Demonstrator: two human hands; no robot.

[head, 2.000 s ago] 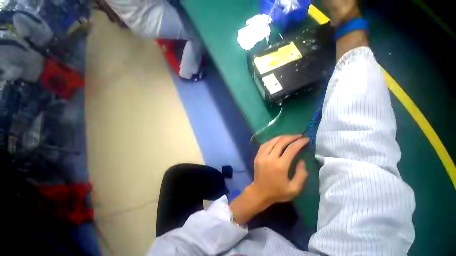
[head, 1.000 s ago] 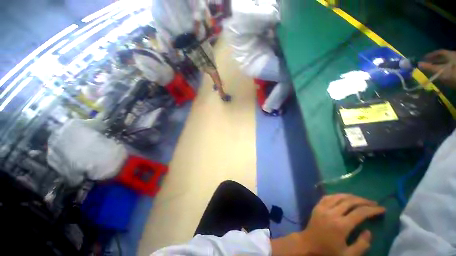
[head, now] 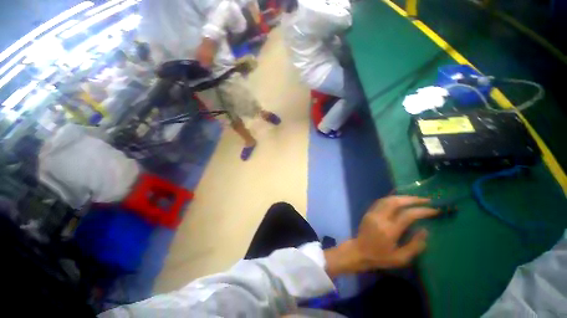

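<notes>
My left hand (head: 391,233) is over the near edge of the green bench mat, with its fingers apart. A small dark piece (head: 445,212) lies at its fingertips; no grip on it shows. The black bench unit (head: 475,140), with yellow and white labels, sits on the mat beyond the hand. A bright-blue cord (head: 491,202) curves over the mat in front of it. A pale cable (head: 536,93) loops behind the unit from the blue parts bin (head: 460,84). My right sleeve shows at the lower right; my right hand is out of the picture.
A white clump (head: 425,99) lies beside the bin. A seated person in white (head: 320,43) is along the bench. Another person (head: 239,102) stands in the cream aisle. A red stool (head: 158,199) is at the left. My dark-clothed knee is below.
My right hand has left the pale cable by the bin and gone out of the picture. My left hand has shifted slightly up and left in view. The person in the aisle has moved nearer.
</notes>
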